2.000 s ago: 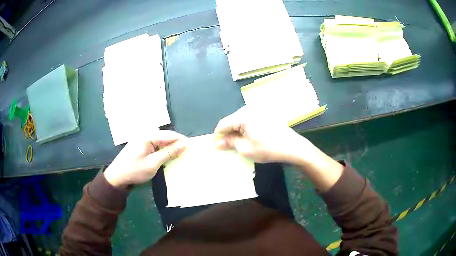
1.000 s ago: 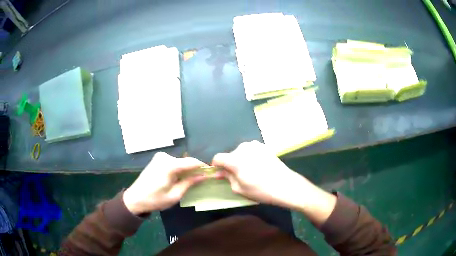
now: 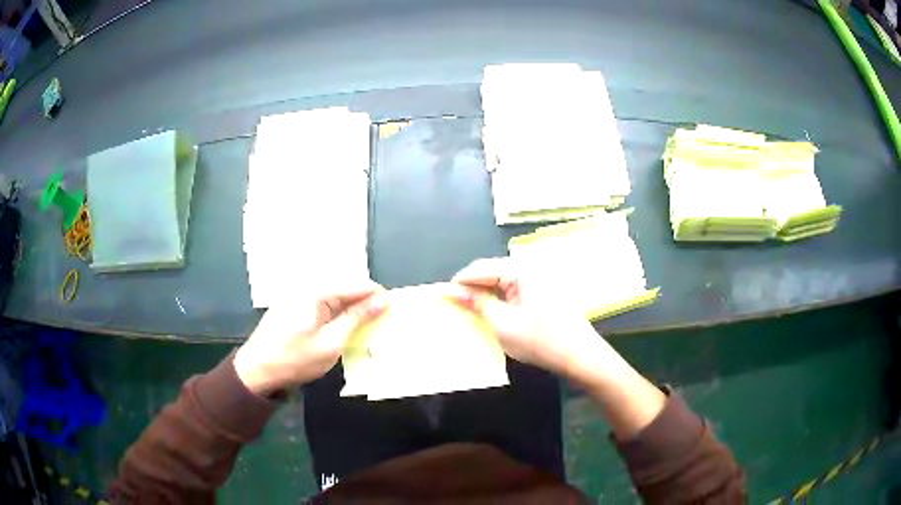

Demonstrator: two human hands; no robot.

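A pale, overexposed insulating sheet [image 3: 425, 347] is held over my dark lap, just in front of the ledge. My left hand [image 3: 311, 333] pinches its upper left corner between thumb and fingers. My right hand [image 3: 514, 314] pinches its upper right part. The sheet's lower edge is stepped and hangs free. The unfolded sheet stack [image 3: 308, 202] lies left of centre, and the second sheet stack [image 3: 555, 138] lies right of centre. Folded sheets [image 3: 581, 261] with raised yellow-green flaps lie below the second stack, partly behind my right hand.
The nested folded pile [image 3: 746, 182] lies at the right. Translucent sheets [image 3: 136, 202], rubber bands [image 3: 78, 233] and a green plastic piece [image 3: 61, 199] are at the left. A small circuit board [image 3: 52, 98] is on the belt, far left. A green tube [image 3: 864, 69] runs at far right.
The sheet, bunched and creased between my close-set hands a second ago, is now opened out and lighter. My hands have moved apart along its top edge. The view has shifted, so the stacks appear lower.
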